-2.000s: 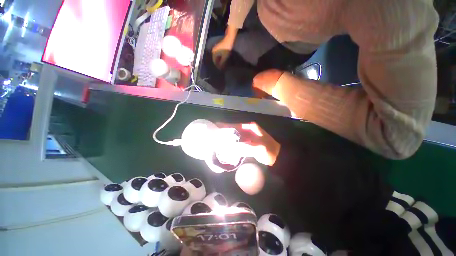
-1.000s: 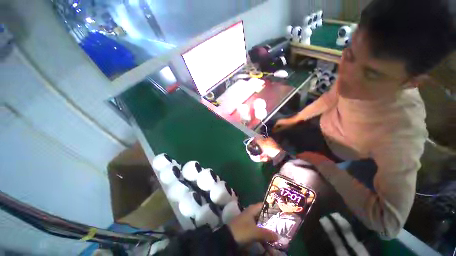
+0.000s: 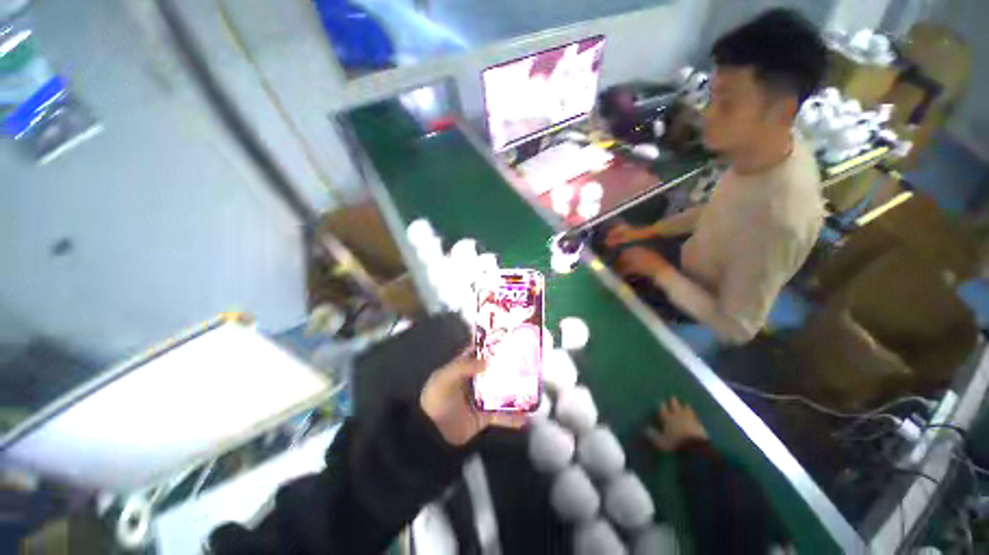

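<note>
My left hand holds a smartphone upright near the middle, its bright screen facing me. My right hand lies empty on the green line table, fingers spread, to the right of the camera rows. White round cameras run in rows along the table's left side; the phone hides some of them. One white camera with a dark top stands apart near the table's far-right edge, close to the seated person.
A seated person is beyond the table's right edge. Their bench holds a monitor, a keyboard, two white units and a black box. Cardboard boxes stand at right. A white panel is at left.
The view has swung and widened. My right hand has let go of the dark-faced camera and moved down the table. The phone stays in my left hand, now more upright.
</note>
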